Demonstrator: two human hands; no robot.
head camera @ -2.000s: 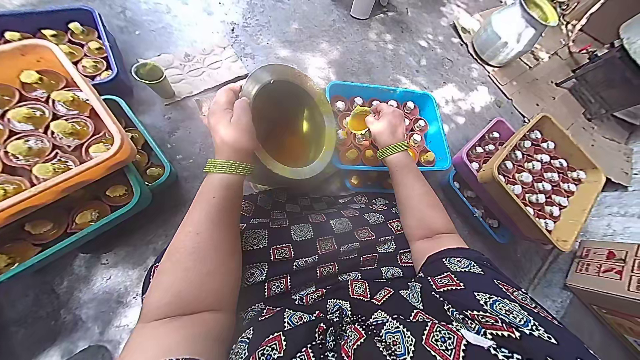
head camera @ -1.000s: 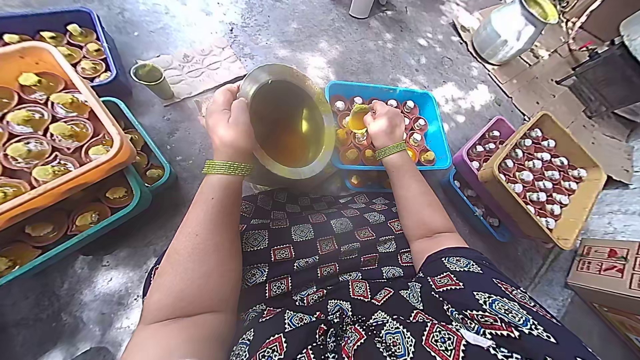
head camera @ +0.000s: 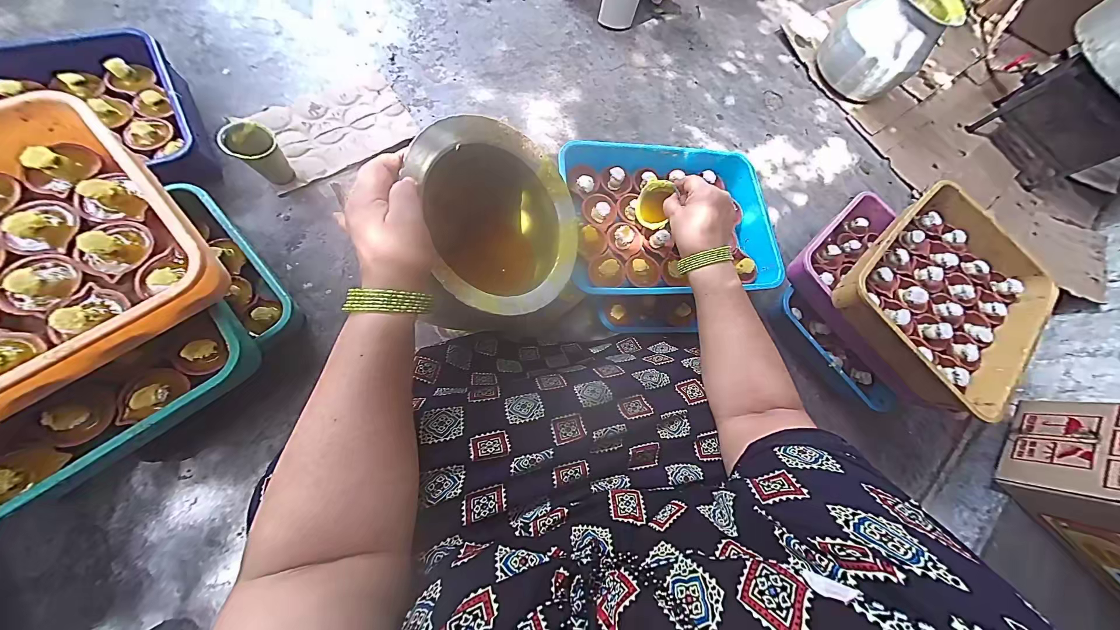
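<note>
My left hand point(head camera: 389, 223) grips the rim of a round metal pot point(head camera: 564, 249), which is tilted and holds amber liquid. To its right, a blue plastic tray point(head camera: 766, 219) holds rows of small clay cups, some with white wicks on top and the nearer ones with yellow tops. My right hand point(head camera: 700, 214) holds a small yellow-coated cup point(head camera: 654, 204) with yellow liquid in it, over the cups in the middle of this tray. Beneath the tray, part of another tray of clay cups shows.
Stacked orange point(head camera: 206, 271), teal point(head camera: 245, 350) and navy point(head camera: 188, 114) trays of yellow-topped cups stand left. A green cup point(head camera: 254, 153) rests by a cardboard sheet point(head camera: 350, 131). Purple and tan point(head camera: 1015, 367) trays, a cardboard box point(head camera: 1059, 464) and a metal vessel point(head camera: 875, 52) are right.
My right hand and the small cup have shifted slightly over the blue tray. My left hand still holds the pot in about the same place.
</note>
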